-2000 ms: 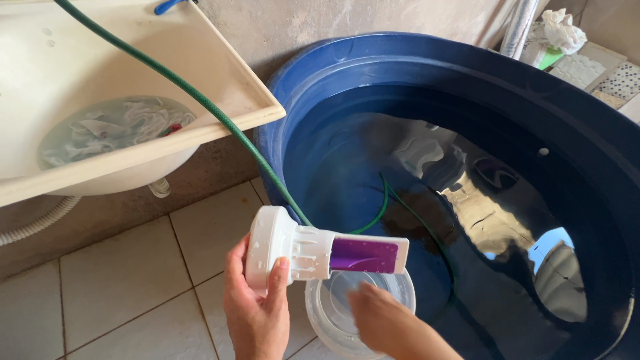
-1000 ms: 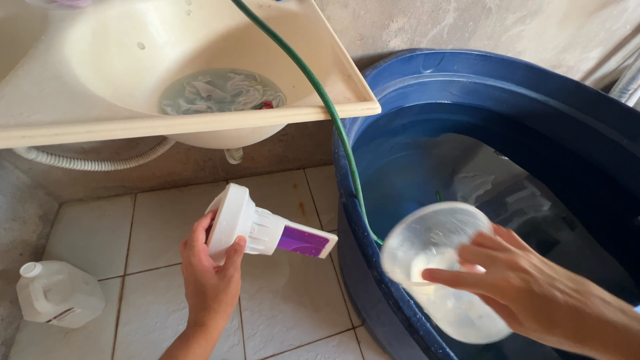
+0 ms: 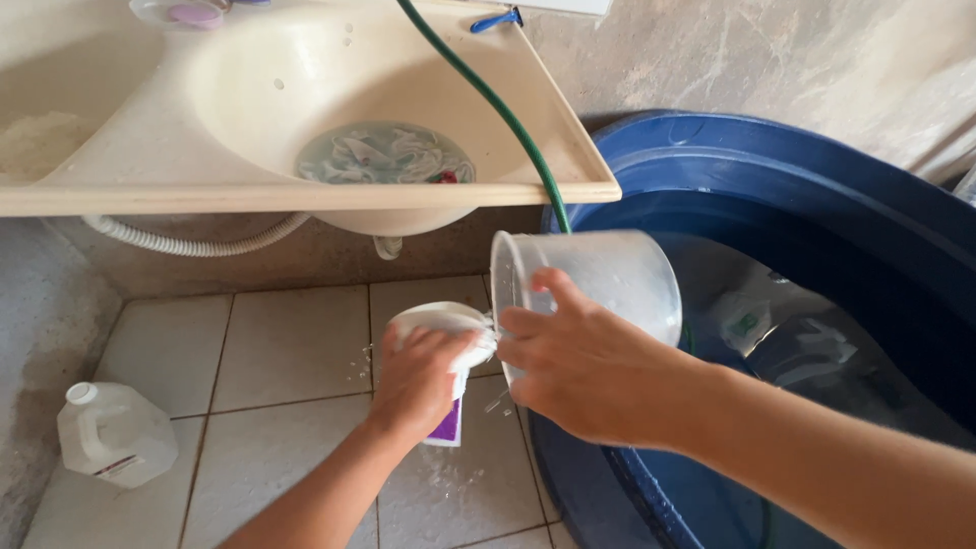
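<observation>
My left hand (image 3: 419, 377) grips a white plastic part (image 3: 438, 314) with a round head and a purple panel (image 3: 444, 422) on its lower end, which points down. My right hand (image 3: 587, 358) holds a translucent plastic tub (image 3: 602, 278) tilted on its side, its mouth close against the white part. Water runs from the tub's mouth over the part, and drops fall to the tiles. The tub is partly above the rim of a large blue water tank (image 3: 732, 130). My right fingers hide part of its mouth.
A cream sink (image 3: 305, 197) holds soaking white cloth (image 3: 389, 156). A green hose (image 3: 488, 91) runs over its edge into the tank. A blue razor (image 3: 496, 20) lies at the sink's corner. A translucent jug (image 3: 114, 435) stands on the tiled floor (image 3: 282, 457) at left, beneath a corrugated drain hose (image 3: 191, 242).
The purple end of the white part has swung from pointing right to pointing down. My right hand has brought the tub from over the tank to the part, and water now pours out.
</observation>
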